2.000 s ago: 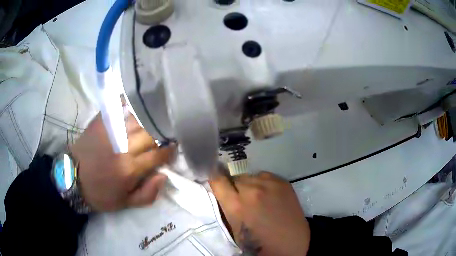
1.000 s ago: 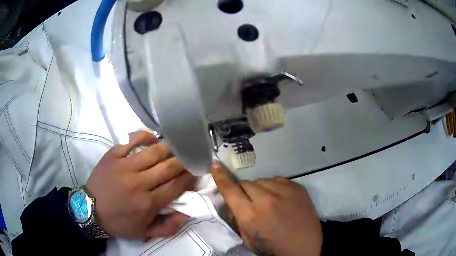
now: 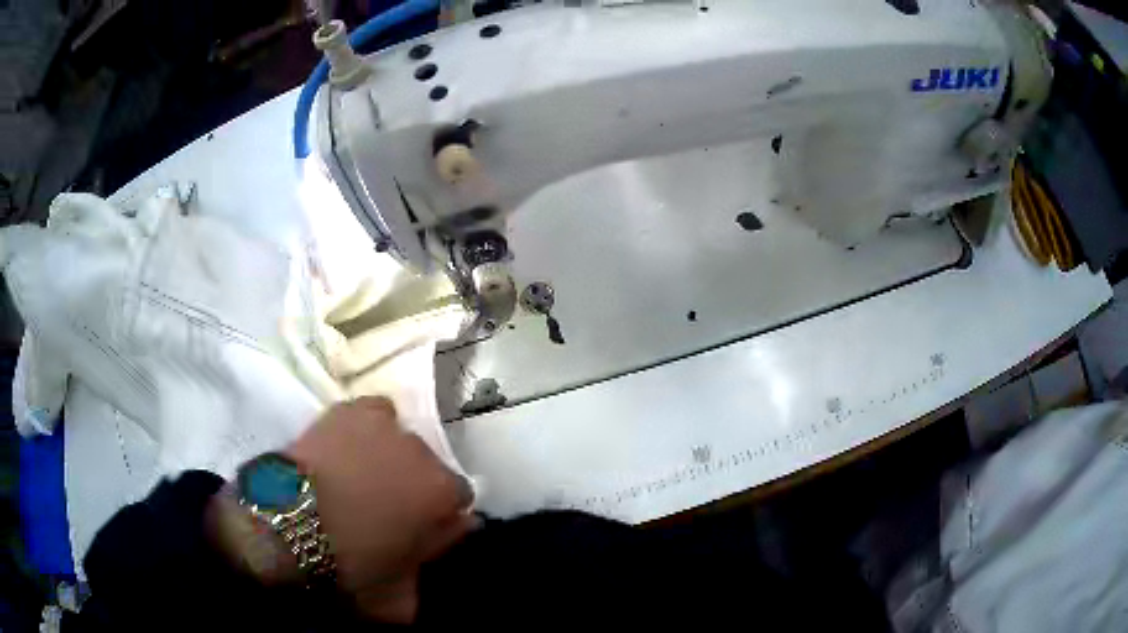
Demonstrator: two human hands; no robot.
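White trousers (image 3: 210, 359) lie bunched left of the sewing machine's head. Their cream inner side shows near the presser foot, and an edge runs down beside my hands. My left hand (image 3: 359, 495), with a watch at the wrist, is blurred and closed on the cloth at the front. My right sleeve reaches in from the lower right to meet it. My right hand overlaps the left or is hidden, and I cannot separate its outline. The presser foot area (image 3: 476, 315) is partly hidden by the machine's head and cloth.
The white Juki machine arm (image 3: 693, 93) spans the top. A round metal part (image 3: 538, 297) sits on its bed. A ruler edge is printed on the table (image 3: 767, 433). Orange loops (image 3: 1039, 216) hang at the right end. More white cloth (image 3: 1051, 532) lies lower right.
The view has drawn back and shows more of the machine. Both hands have left the needle area and come together lower left. The trousers are now bunched, with cream inner cloth showing.
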